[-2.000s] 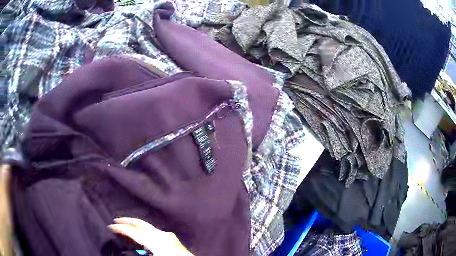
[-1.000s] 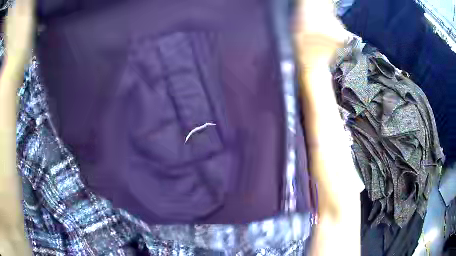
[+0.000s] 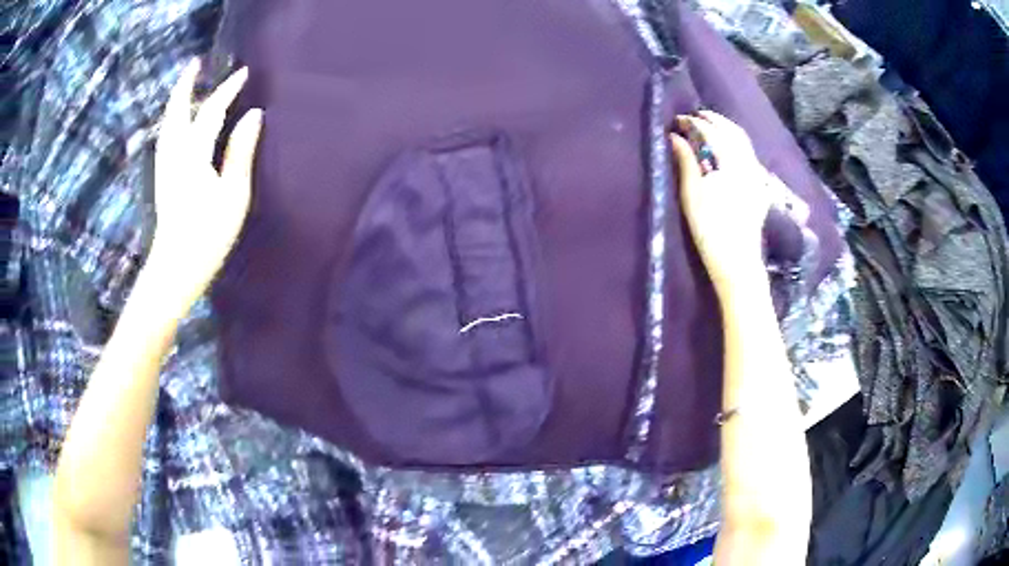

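Observation:
The jacket's dark purple inner side [image 3: 299, 287] lies spread in front of me. A rounded purple pocket bag [image 3: 443, 299] sits in its middle, with a short pale thread [image 3: 490, 322] across it. A narrow plaid strip [image 3: 657, 232] runs down the right part. My left hand [image 3: 203, 166] is at the left edge of the purple cloth, fingers spread and holding nothing. My right hand [image 3: 725, 182] is on the purple cloth right of the strip, fingers curled around a small dark object [image 3: 701, 146], which looks like thread snips.
Plaid fabric [image 3: 89, 232] lies around and under the jacket. Speckled grey-brown garments [image 3: 907, 265] are heaped at right, with black garments [image 3: 857, 464] below them. A bit of blue [image 3: 692, 553] shows at the bottom edge. A dark navy area is at top right.
The label side is gone from view and the pocket bag side now faces up. Both hands, earlier beyond the top edge with only the forearms showing, are now in view beside the cloth.

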